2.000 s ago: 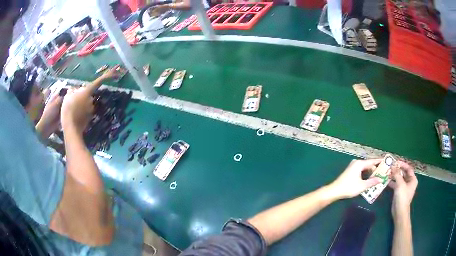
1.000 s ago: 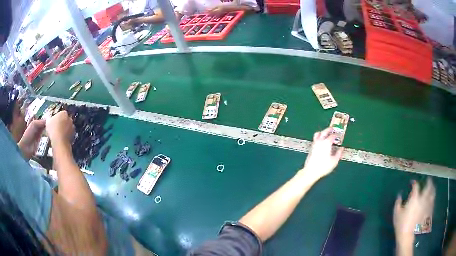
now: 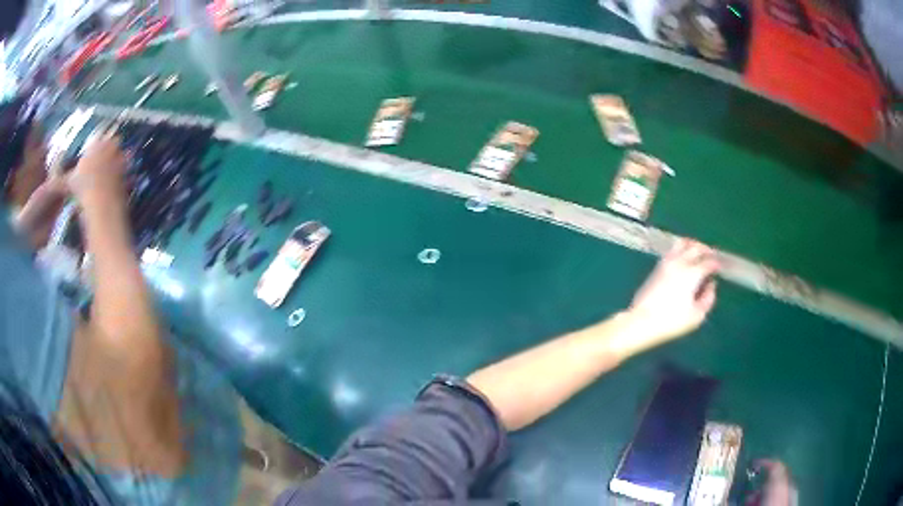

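Observation:
My left hand (image 3: 678,289) is over the pale strip, right of a handset unit (image 3: 636,186) on the far green lane, apart from it. Its fingers are curled and blurred; nothing shows in them, but their inner side is hidden. Another handset unit (image 3: 715,466) lies at the bottom right, along the right side of a dark smartphone (image 3: 665,431). My right hand (image 3: 774,484) is mostly cut off by the bottom edge, just right of that unit; its grip cannot be made out.
More handset units (image 3: 503,151) lie spaced along the far lane. One unit (image 3: 293,263) lies on the near surface at left, by small black parts (image 3: 234,240) and pale rings (image 3: 429,256). A coworker's arm (image 3: 119,267) is at far left. A red crate (image 3: 814,74) stands beyond the lane.
The view has shifted. My left hand has left the far-lane unit it was at and moved right and nearer. My right hand has moved down; a unit now shows beside the smartphone.

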